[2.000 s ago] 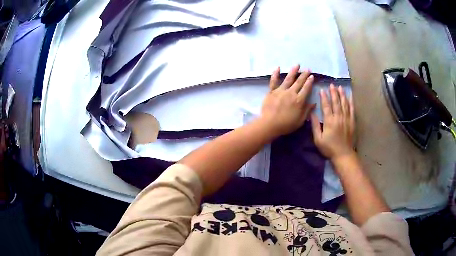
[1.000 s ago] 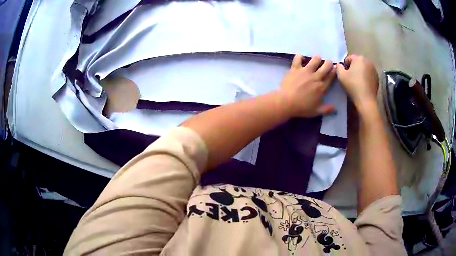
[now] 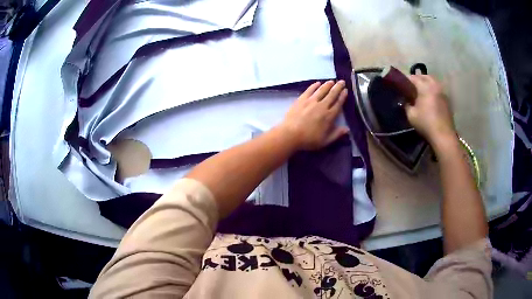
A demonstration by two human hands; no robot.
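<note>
The garment body (image 3: 204,120) lies spread on the table, its pale interfaced inside up, with dark purple seam allowances across it. A dark purple band (image 3: 344,58) now shows along its right edge. My left hand (image 3: 317,115) lies flat on the garment by the end of the long seam, holding nothing. My right hand (image 3: 430,111) grips the brown handle of the steam iron (image 3: 388,114). The iron stands just right of the purple edge, its pale rim touching or very near it. A purple panel (image 3: 321,187) lies below my left hand.
The padded pressing table (image 3: 466,64) has a cream cover with tan stains at the right. An armhole opening (image 3: 133,157) shows the cover at the left. Bunched cloth (image 3: 87,146) lies at the garment's left end. The yellow-green iron hose (image 3: 470,160) runs behind my right forearm.
My right hand has let go of the garment's edge and taken hold of the iron, which has moved left to the garment. The right edge now shows a purple strip. My left hand has flattened.
</note>
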